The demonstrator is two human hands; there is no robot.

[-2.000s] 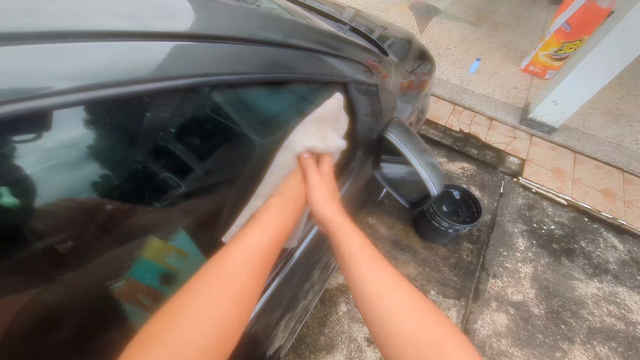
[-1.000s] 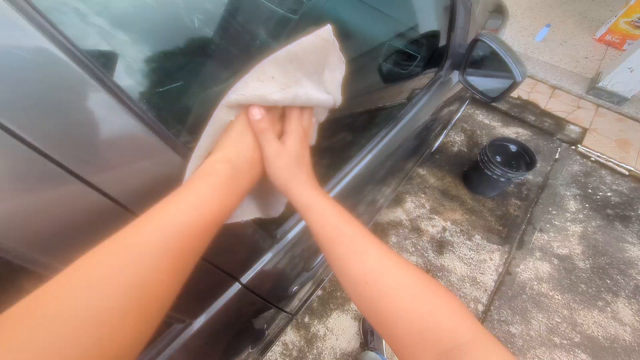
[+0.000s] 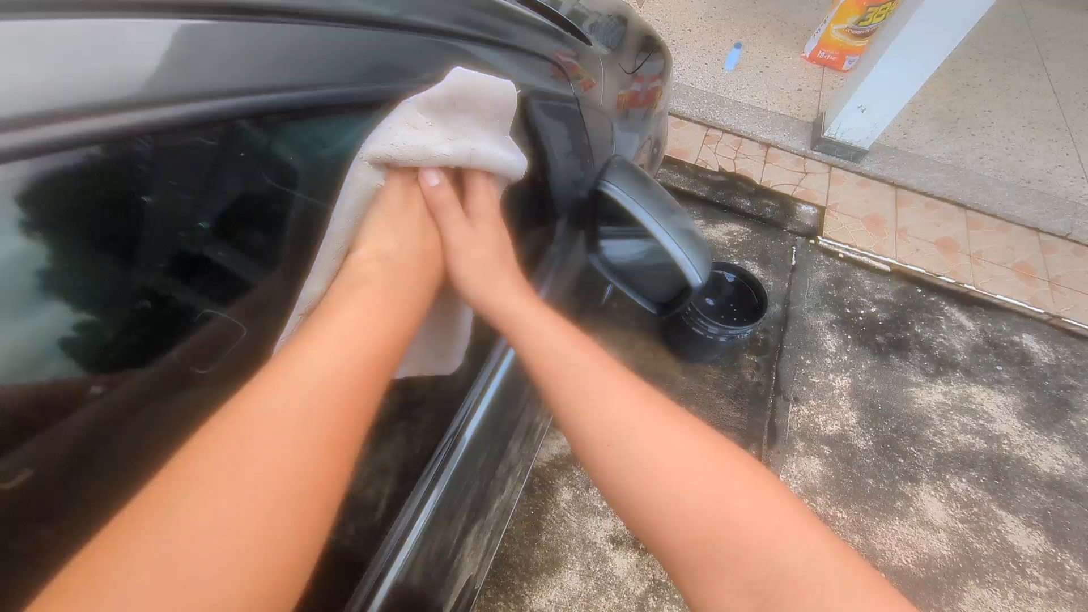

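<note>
A pale cloth [image 3: 459, 110] lies against the dark side window [image 3: 255, 204] of a car, its upper part folded over my fingertips. My left hand [image 3: 408, 217] presses on the cloth, with its fingers hidden under the fold. My right hand [image 3: 472, 238] rests against the left one, its thumb over it and its other fingertips tucked beneath the same fold. The cloth's lower end hangs below my wrists, near the chrome window trim [image 3: 463, 442]. Just right of the cloth is the car's side mirror [image 3: 650, 238].
A black bucket [image 3: 722, 310] holding liquid stands on the stained concrete beside the mirror. Beyond it are a tiled step edge [image 3: 926, 225], a white post [image 3: 905, 72], an orange bag [image 3: 846, 34] and a small blue item [image 3: 733, 56] on the floor.
Both hands and the cloth have moved forward along the window, toward the mirror, since one second ago. The view has shifted as well.
</note>
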